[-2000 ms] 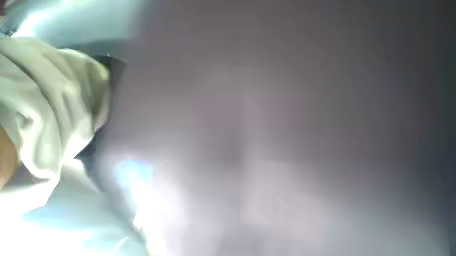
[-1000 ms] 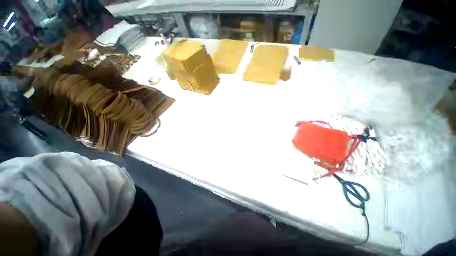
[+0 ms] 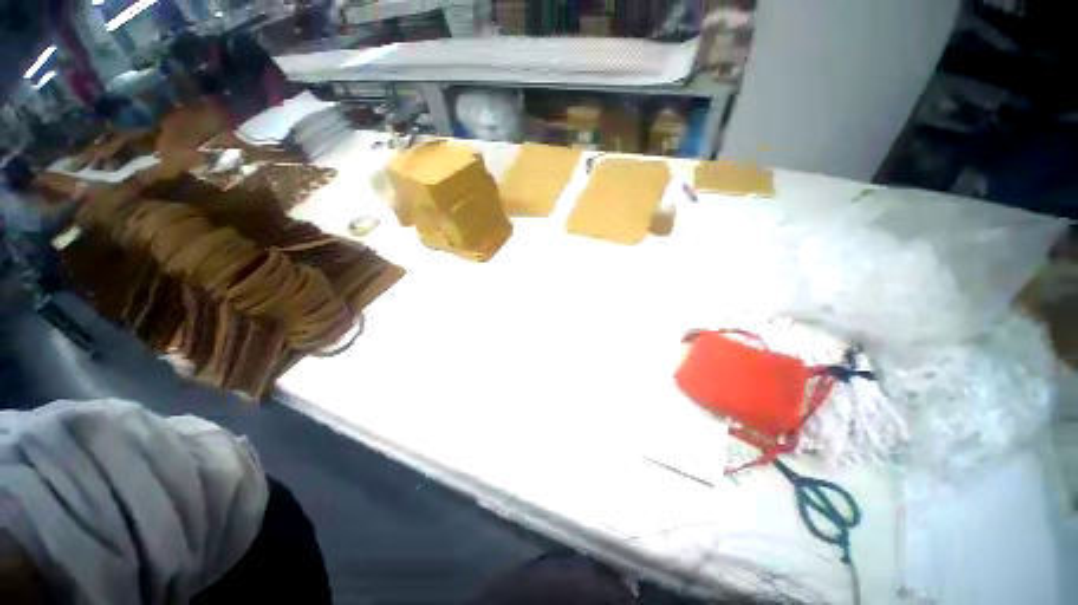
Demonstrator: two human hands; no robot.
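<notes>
Neither of my hands shows; only a loose white sleeve (image 3: 130, 502) is at the lower left. A red pouch (image 3: 745, 381) lies on the white table (image 3: 532, 390) in front of me. Scissors (image 3: 824, 508) with dark green looped handles lie beside it, partly hidden at the blade end. A tan block stack (image 3: 455, 195) stands farther back. Flat tan panels (image 3: 619, 201) lie to its right. A fanned row of stacked brown bag panels (image 3: 213, 278) lies along the table's left edge.
A crumpled clear plastic bag (image 3: 975, 366) lies at the right. A small pale tape roll (image 3: 363, 225) is near the brown panels. A grey-white pillar (image 3: 833, 83) and shelves stand behind. People are blurred at the upper left.
The blurred, dark view from two seconds ago has given way to the table. Since one second ago the table things sit slightly lower in view, and the sleeve shows lower and farther left.
</notes>
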